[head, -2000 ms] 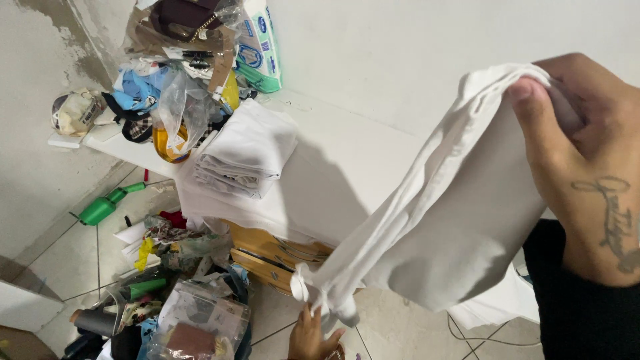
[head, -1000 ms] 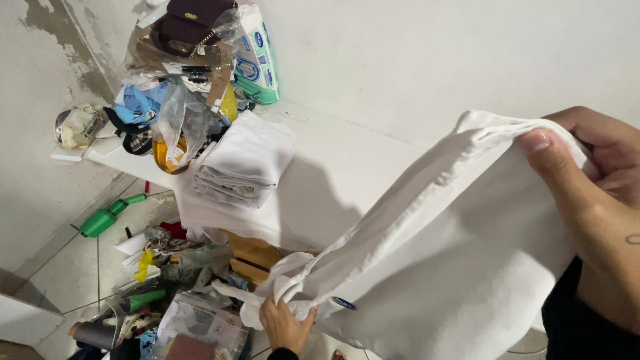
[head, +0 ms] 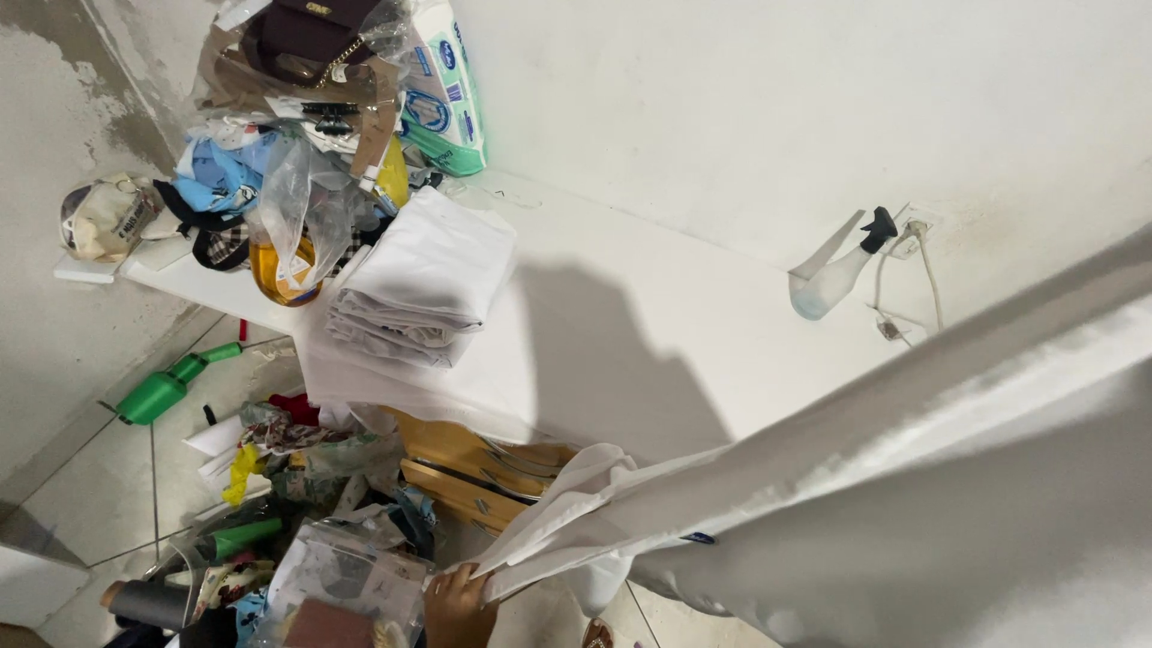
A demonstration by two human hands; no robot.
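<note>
A long white cloth [head: 774, 486] stretches from the lower middle to the right edge of the head view. At its lower left end my left hand [head: 461, 605] grips a gathered edge. My right hand is outside the frame, so its hold on the cloth's other end cannot be seen. A small dark blue mark shows near the cloth's lower edge. Beyond the cloth, a stack of folded white cloths [head: 427, 270] lies on the white table [head: 594, 234].
A clear spray bottle [head: 828, 283] and a wall socket [head: 916, 220] with a cable are at the right. Bags and a plastic-wrapped pack [head: 445, 99] crowd the table's far left. Below lie a green thread cone [head: 157, 394], a clear plastic box [head: 351, 576] and scraps.
My right hand has gone out of view at the right. The cloth now reaches that edge, pulled out longer. My left hand still holds the lower end.
</note>
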